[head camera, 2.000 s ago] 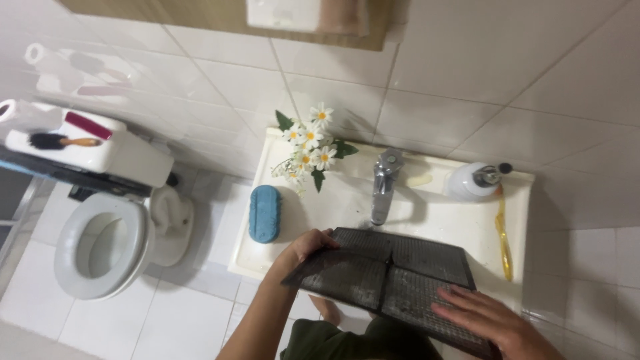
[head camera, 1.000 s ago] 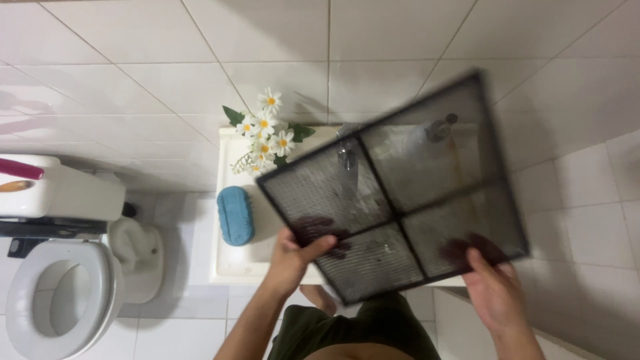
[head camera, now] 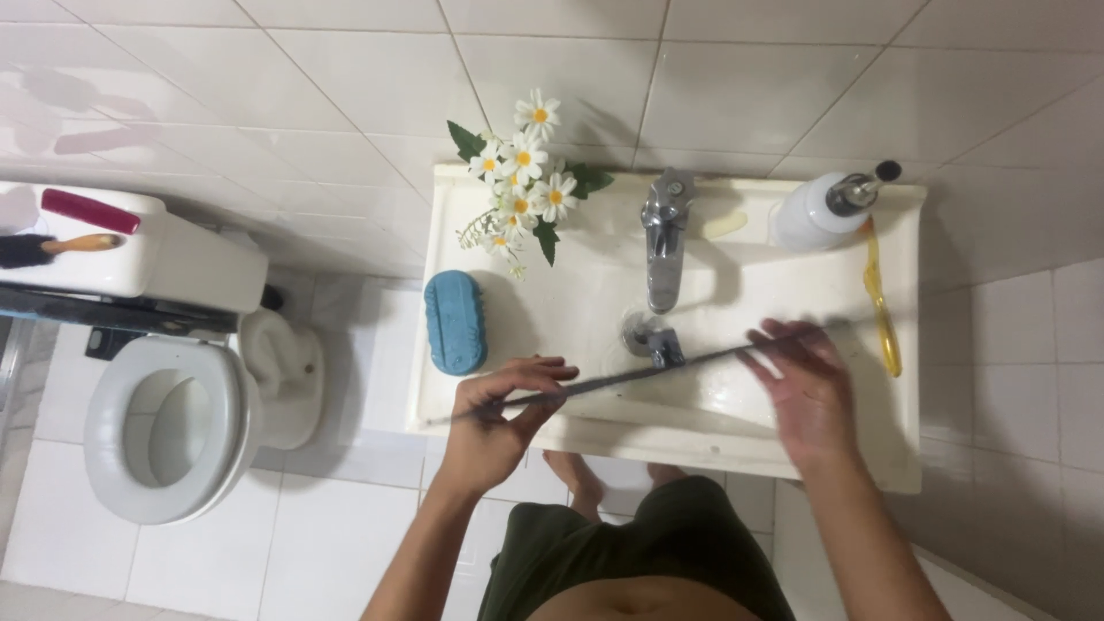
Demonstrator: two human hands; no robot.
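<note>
A thin dark-framed mesh filter panel [head camera: 634,374] is seen edge-on above the white sink [head camera: 569,423], slanting up to the right. My left hand [head camera: 498,414] pinches it near its left end, thumb below and fingers above. Near its right part is my right hand [head camera: 802,379], fingers spread around the edge; whether they grip it is blurred. Behind the panel, the chrome faucet [head camera: 664,246] points down toward the drain, where a small dark grey piece [head camera: 666,347] sits.
A blue scrub brush or sponge [head camera: 455,323] lies at the sink's left. White artificial daisies [head camera: 523,160] stand behind it. A soap dispenser [head camera: 815,211] and yellow toothbrush-like item [head camera: 881,302] are at the right. The toilet [head camera: 237,431] is left of the sink.
The panel was low and tilted, then raised with its mesh face showing; now it is turned edge-on above the sink. Both hands have moved with it.
</note>
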